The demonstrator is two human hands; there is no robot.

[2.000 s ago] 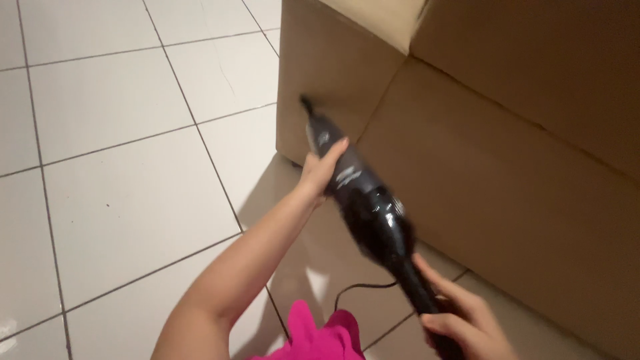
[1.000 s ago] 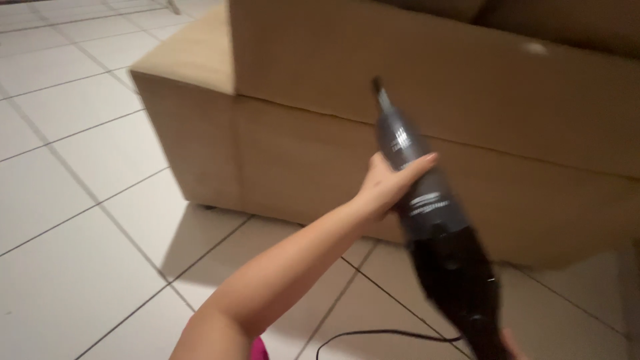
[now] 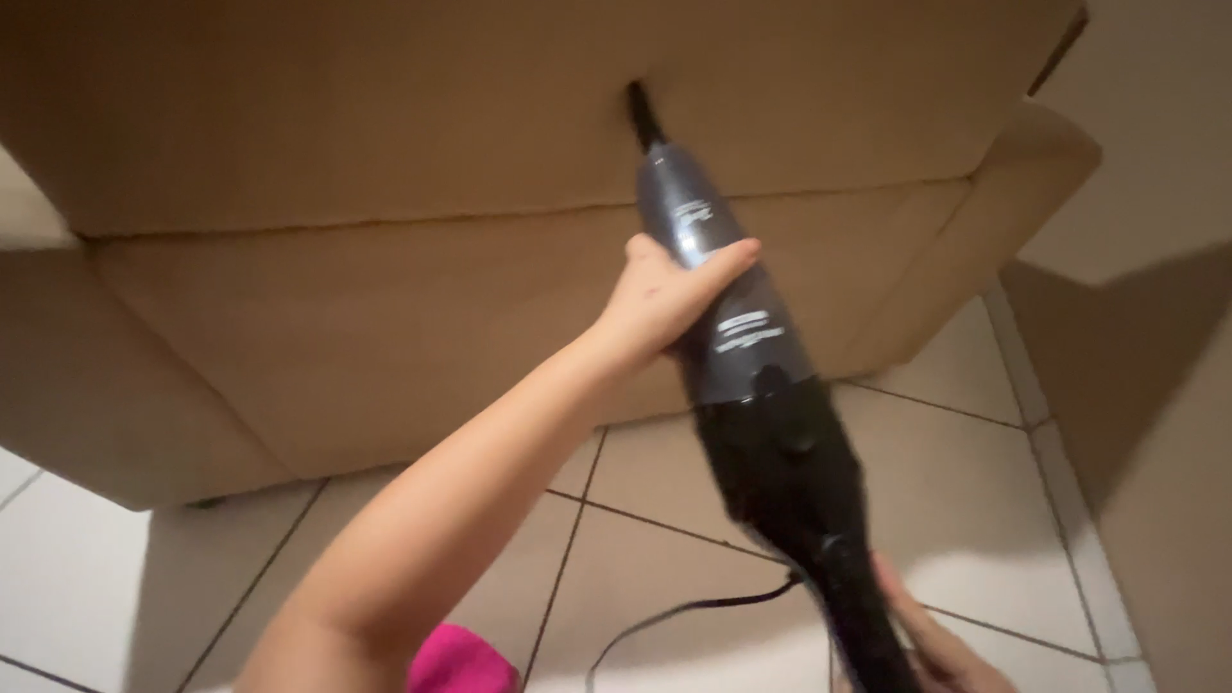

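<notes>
A black and grey handheld vacuum cleaner runs diagonally across the middle, its narrow black nozzle tip at or against the upper panel of a tan upholstered sofa. My left hand grips the grey front body from the left, thumb and finger showing on top. At the lower right, my right hand is on the rear handle, mostly hidden behind it. White writing marks the grey body. A black power cord hangs from the vacuum's rear and curves down left.
Pale floor tiles with dark joints lie under and before the sofa. A wall with a light skirting stands at the right. Bright pink clothing shows at the bottom edge.
The view has shifted far to the right along the sofa, bringing its right end and the wall into sight. Both hands have stayed on the vacuum.
</notes>
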